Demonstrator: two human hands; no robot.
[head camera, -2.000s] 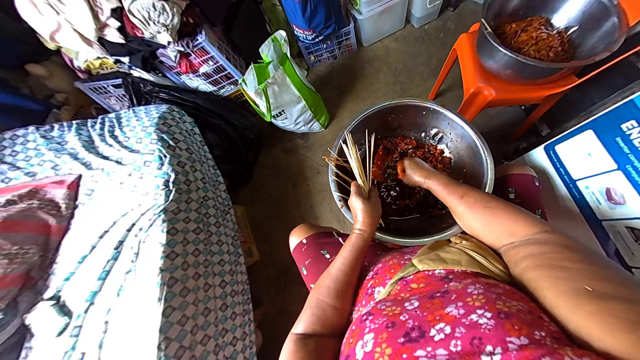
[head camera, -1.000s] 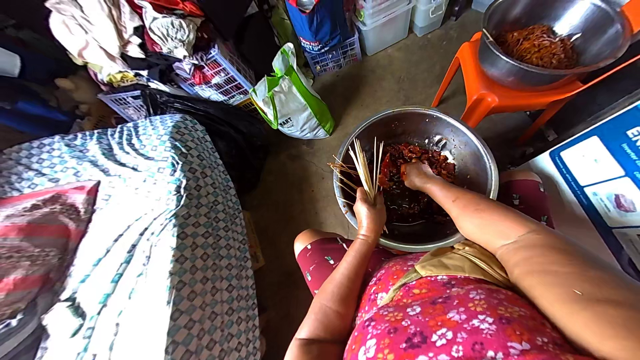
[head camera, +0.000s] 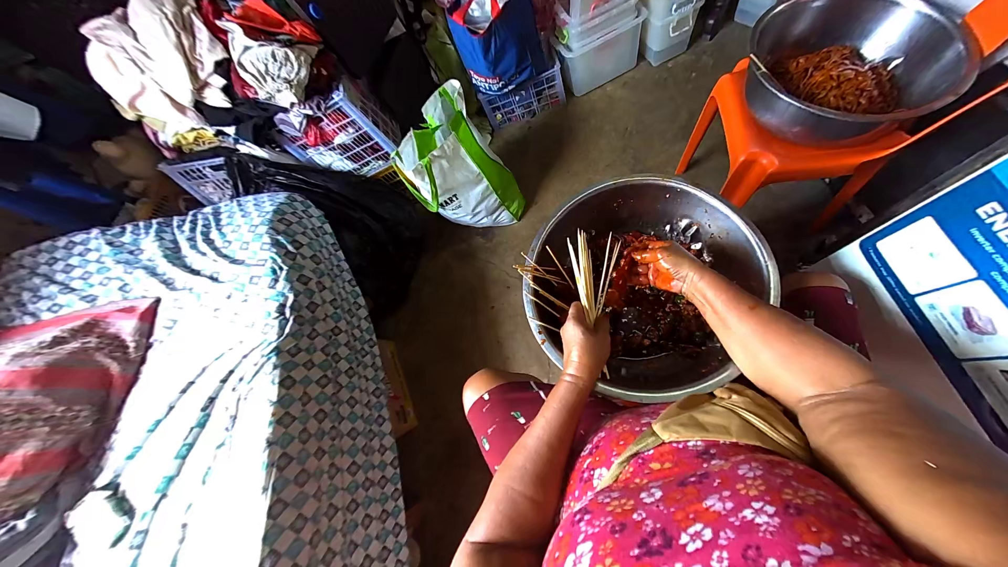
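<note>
A large metal basin (head camera: 768, 260) sits before my lap, with dark red, wet, sauced food (head camera: 657, 331) inside. My left hand (head camera: 585, 342) grips a bundle of thin wooden skewers (head camera: 583, 272) upright at the basin's left side. More sticks (head camera: 543, 274) fan out past the left rim; their lower ends are hidden. Over the food, my right hand (head camera: 665, 266) has its fingers smeared with red sauce, partly spread towards the skewers. Whether a piece of food lies in those fingers I cannot tell.
A second metal bowl (head camera: 937, 71) with shredded orange-brown food (head camera: 839, 79) stands on an orange plastic stool (head camera: 776, 169) at the upper right. A green and white bag (head camera: 472, 173) stands on the floor beyond the basin. A bed with a patterned sheet (head camera: 331, 378) is at left.
My right hand was down in the red food; now it is lifted, with its sauced fingers in sight and nearer the skewers. My left hand keeps its hold on the bundle.
</note>
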